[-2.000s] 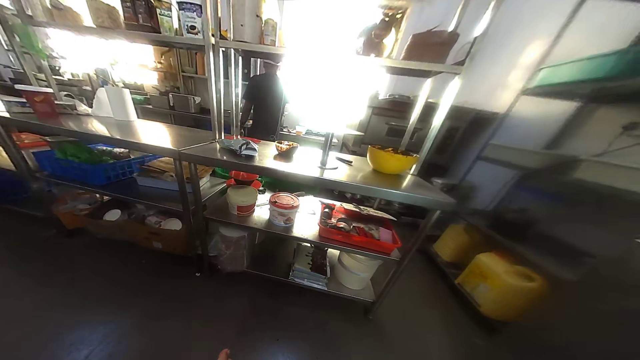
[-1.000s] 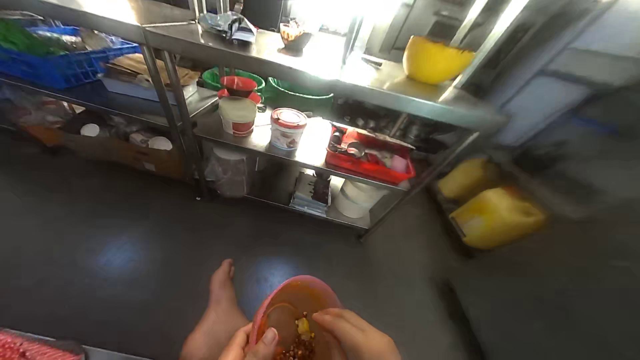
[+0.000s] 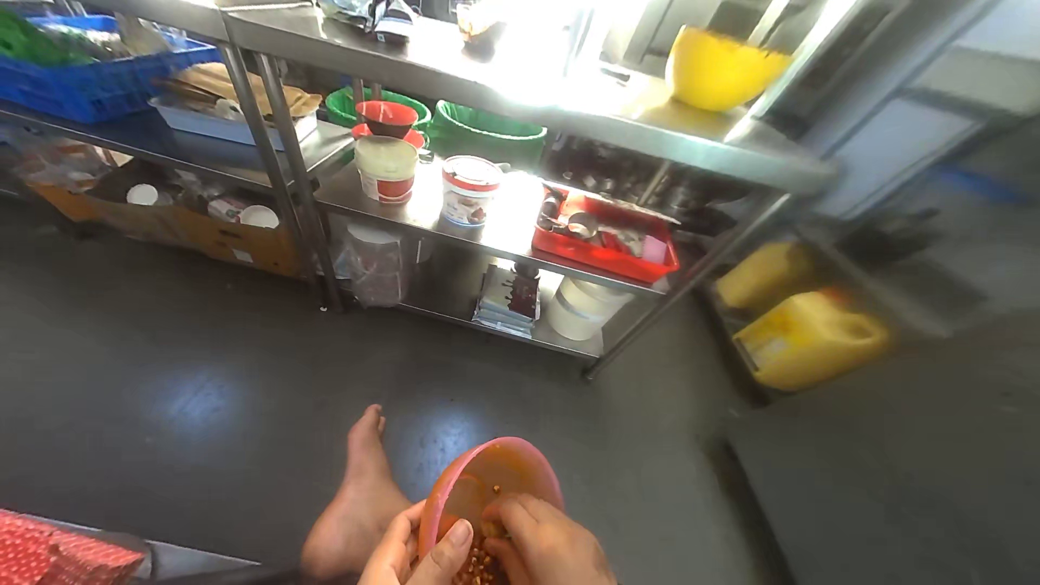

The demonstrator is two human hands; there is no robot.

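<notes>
A pink-rimmed plastic bowl (image 3: pixel 520 459) is tilted toward me at the bottom centre, with small brown bits, perhaps nuts or grains, low inside it. My left hand (image 3: pixel 426 548) grips the bowl's left side, the thumb over the wall. My right hand (image 3: pixel 544 540) reaches into the bowl from the right, its fingers bent down among the bits; a small yellowish piece shows by the fingertips. Whether those fingers pinch anything is hidden. A bare foot (image 3: pixel 357 496) shows just left of the bowl.
Ahead stands a steel shelf unit with a yellow bowl (image 3: pixel 723 69) on top, tubs (image 3: pixel 470 191) and a red tray (image 3: pixel 605 236) of utensils below. Yellow jerrycans (image 3: pixel 812 341) stand at right, a blue crate (image 3: pixel 106 77) at upper left. Red patterned material (image 3: pixel 61 548) lies at lower left.
Two seconds ago the bowl was not in view; one second ago both hands were at it. My right hand's fingers are now deeper in the bowl. The view has tipped downward.
</notes>
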